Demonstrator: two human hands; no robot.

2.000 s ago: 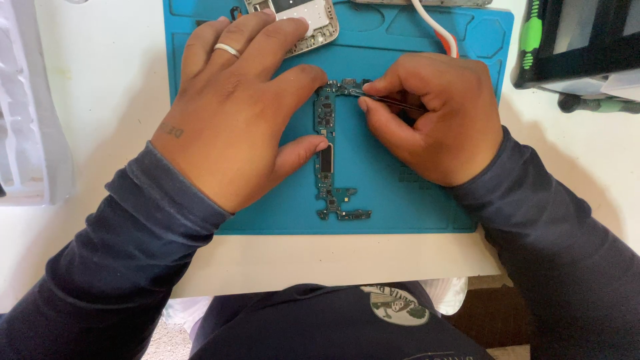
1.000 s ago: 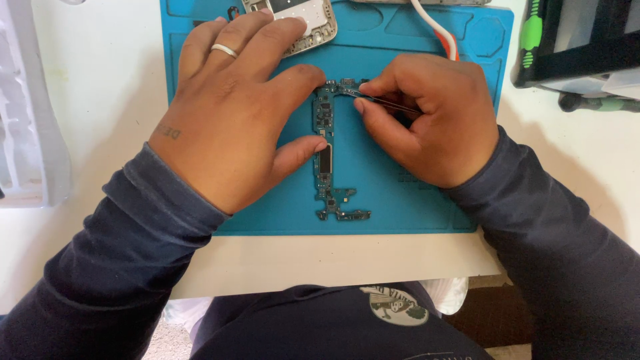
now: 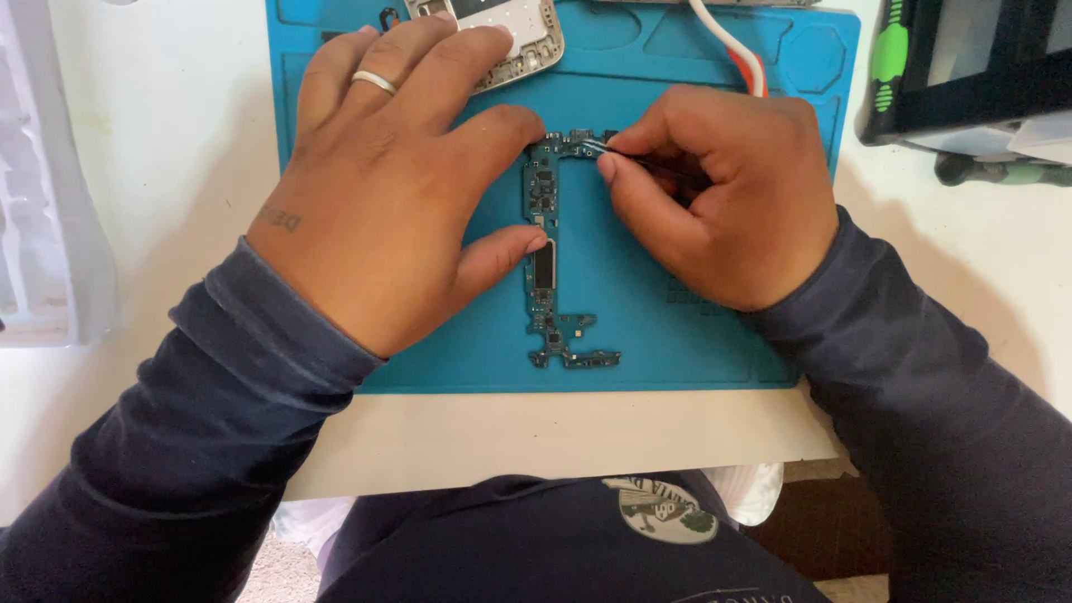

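A phone's circuit board (image 3: pixel 544 201) lies on a blue silicone work mat (image 3: pixel 435 368), its narrow upper arm pointing right. My left hand (image 3: pixel 402 184) steadies it, with the index fingertip at the upper left corner and the thumb on the left edge. The other fingers of that hand rest over a phone's mid-frame (image 3: pixel 532 50). Between thumb and index finger, my right hand (image 3: pixel 720 193) pinches dark, thin tweezers (image 3: pixel 624 157). Their tips are at the board's upper arm; whether they grip a part cannot be told.
A white cable with an orange-red part (image 3: pixel 724 38) runs onto the mat's top. Black equipment with a green-and-black tool (image 3: pixel 889 67) stands at the upper right. At the left edge is a translucent plastic tray (image 3: pixel 79 251).
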